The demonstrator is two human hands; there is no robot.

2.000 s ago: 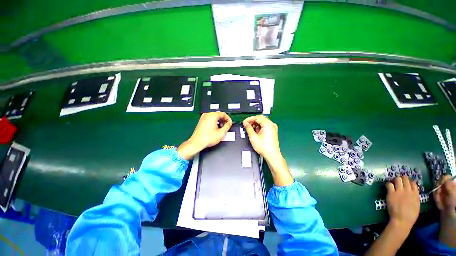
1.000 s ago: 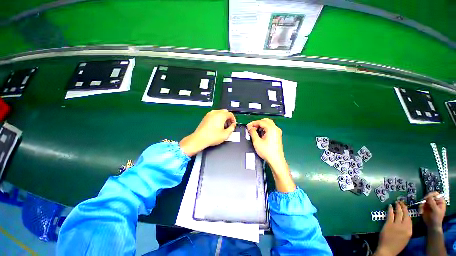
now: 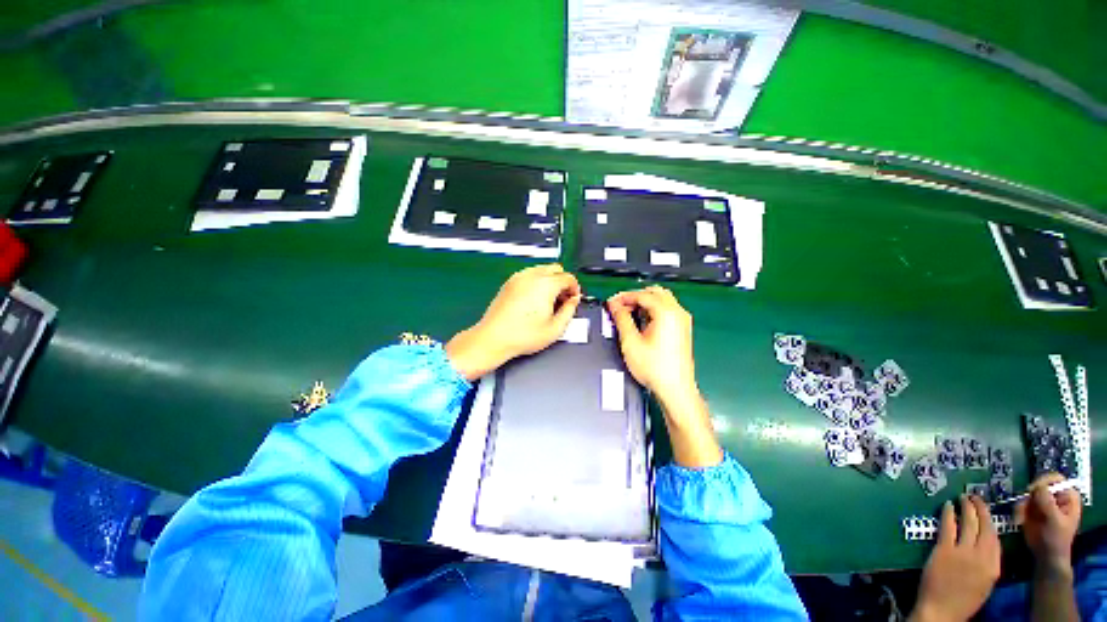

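A black back cover (image 3: 565,450) lies lengthwise in front of me on a white backing sheet (image 3: 455,504), with pale patches near its top and right side. My left hand (image 3: 528,314) is at the cover's top edge, thumb and fingertips pinched together. My right hand (image 3: 656,334) is at the top right corner, also with fingertips pinched. The fingertips are close to each other. Any small part between them is hidden or too small to tell.
Small cream parts (image 3: 312,399) lie left of my left sleeve. Other covers (image 3: 486,207) on white sheets lie along the belt (image 3: 243,292). Camera trim pieces (image 3: 838,395) are scattered right. A neighbour's hands (image 3: 965,559) work at far right with a thin pale stick. A red object is far left.
The covers at the back have shifted right in the view, and the view itself has turned a little. My hands stay at the cover's top edge, almost unmoved. The neighbour's hands have moved lower.
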